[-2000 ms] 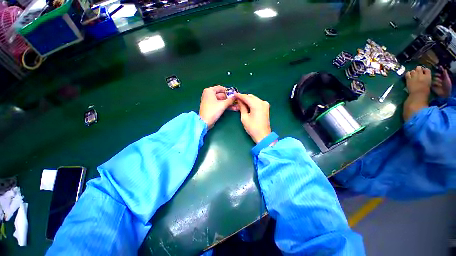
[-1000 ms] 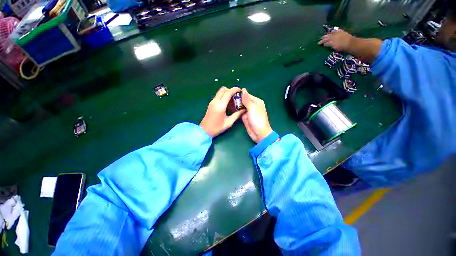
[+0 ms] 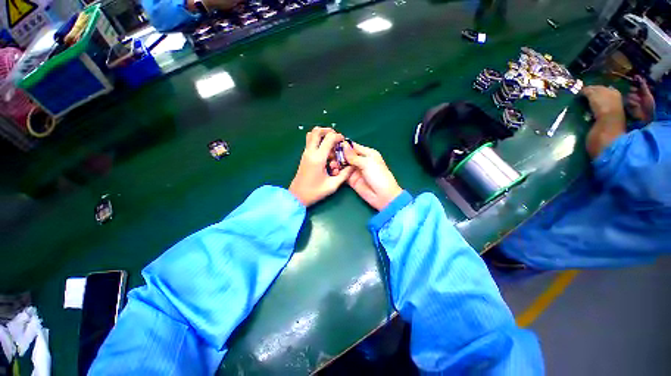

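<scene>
A small dark electronic module (image 3: 341, 154) with silver and white bits is held between both hands above the green mat. My left hand (image 3: 318, 167) grips it from the left with bent fingers. My right hand (image 3: 371, 175) pinches it from the right, with the thumb on its face. The fingers hide much of the module. Two similar modules lie singly on the mat to the left, one nearer (image 3: 218, 149) and one further left (image 3: 104, 210).
A solder wire reel (image 3: 487, 173) on a dark stand and a black curved band (image 3: 430, 139) stand right. Beyond lie a pile of small parts (image 3: 541, 73), darker modules and a neighbour's hands (image 3: 605, 106). A phone (image 3: 101, 312) lies lower left; a green-rimmed bin (image 3: 70, 70) stands upper left.
The view has shifted, so bench items appear displaced. The module has been turned between my fingers. The neighbour's arm reached over the modules and has drawn back. A blue sleeve has appeared at the top left.
</scene>
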